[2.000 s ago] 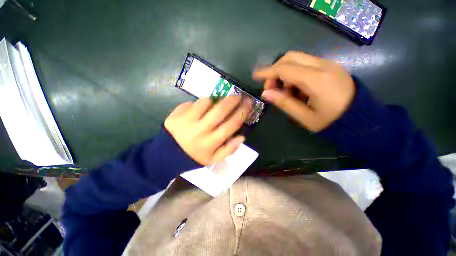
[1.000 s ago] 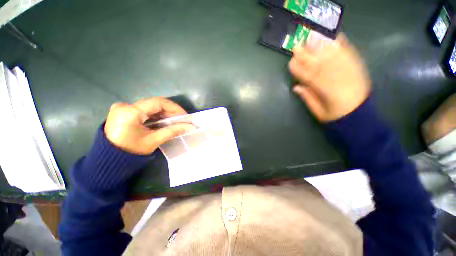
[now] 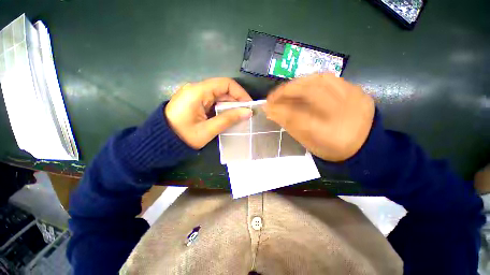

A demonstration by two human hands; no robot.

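Observation:
My left hand (image 3: 207,111) pinches the top left of a white backing sheet (image 3: 271,176) that carries grey-beige adhesive pads (image 3: 236,146) in a grid with white lines. My right hand (image 3: 325,115) is over the sheet's upper right, its fingertips at the top edge; it is slightly blurred, and whether it grips a pad is hidden. A phone unit (image 3: 309,59) lies beyond the hands on the dark green bench. Its left bay (image 3: 260,53) is plain black, its middle green, its right end silvery and partly behind my right hand.
A thick pile of white pad sheets (image 3: 35,96) lies at the left of the bench. Another phone unit (image 3: 403,9) is cut off by the top edge at the right. The bench's front edge (image 3: 134,174) runs near my body, with crates (image 3: 27,236) below left.
My right hand has left the units and come to the sheet. One unit now lies alone, nearer the middle. My left hand and the sheet have shifted right in view, showing more of the grid.

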